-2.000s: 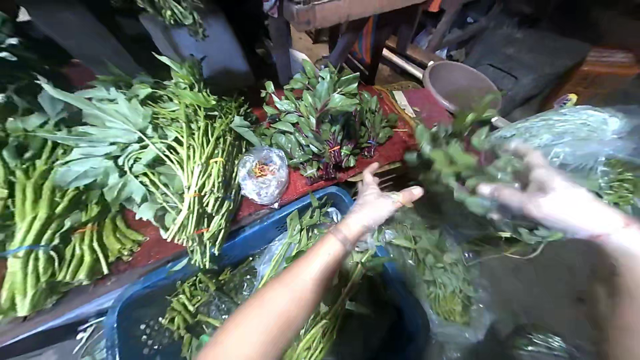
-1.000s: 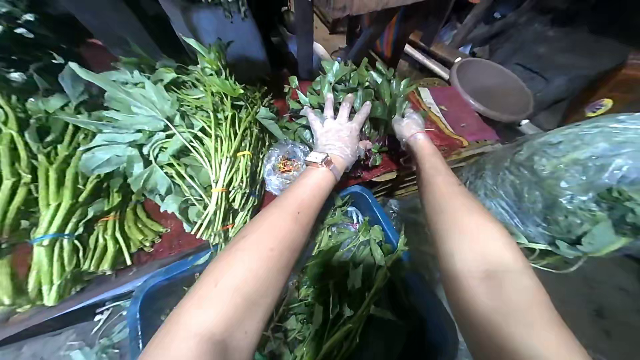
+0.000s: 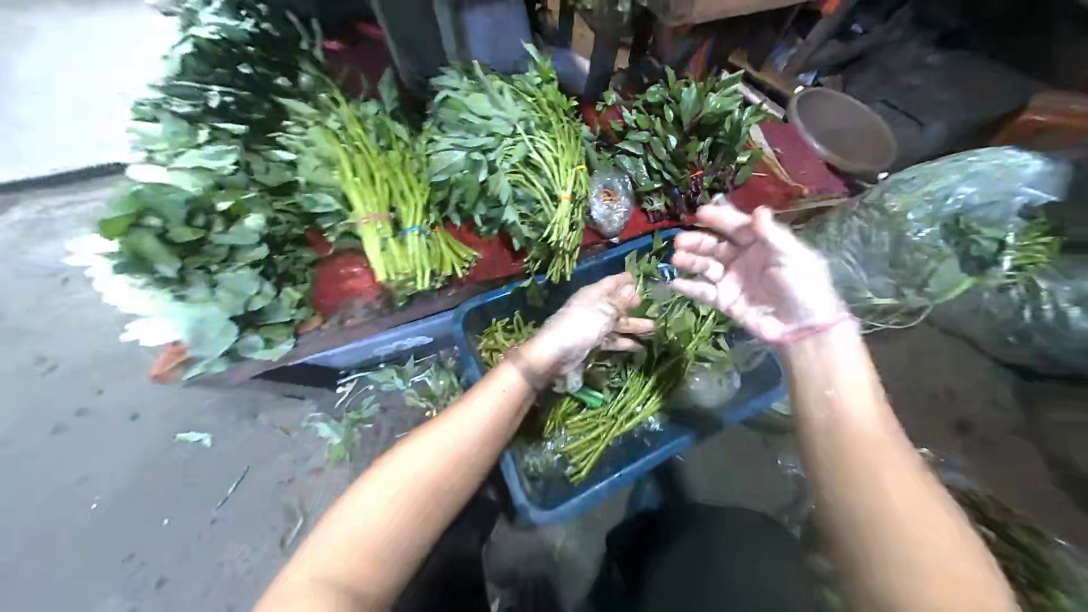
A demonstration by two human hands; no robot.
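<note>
My left hand (image 3: 591, 327), in a clear plastic glove, hovers over the blue plastic basket (image 3: 586, 507) with its fingers apart and nothing held. Also gloved, my right hand (image 3: 756, 272) is raised at the basket's far right side, empty, fingers spread. Inside the basket lie green leafy stems (image 3: 625, 408) and clear plastic. Behind it, on a red cloth (image 3: 344, 285), stand a leafy bunch with dark red stems (image 3: 680, 144), a small clear bag holding rubber bands (image 3: 610, 200), and banded bunches of greens (image 3: 552, 170).
A large clear plastic bag of greens (image 3: 943, 221) lies at the right, with a round brown basin (image 3: 841, 132) behind it. A big heap of leafy greens (image 3: 221, 238) stands at the left end of the cloth. Leaf scraps (image 3: 340, 429) are scattered on the floor left of the basket.
The greens seen in my right hand two seconds ago are no longer held. Both hands have come back from the red-stemmed bunch toward the basket. The view has shifted left.
</note>
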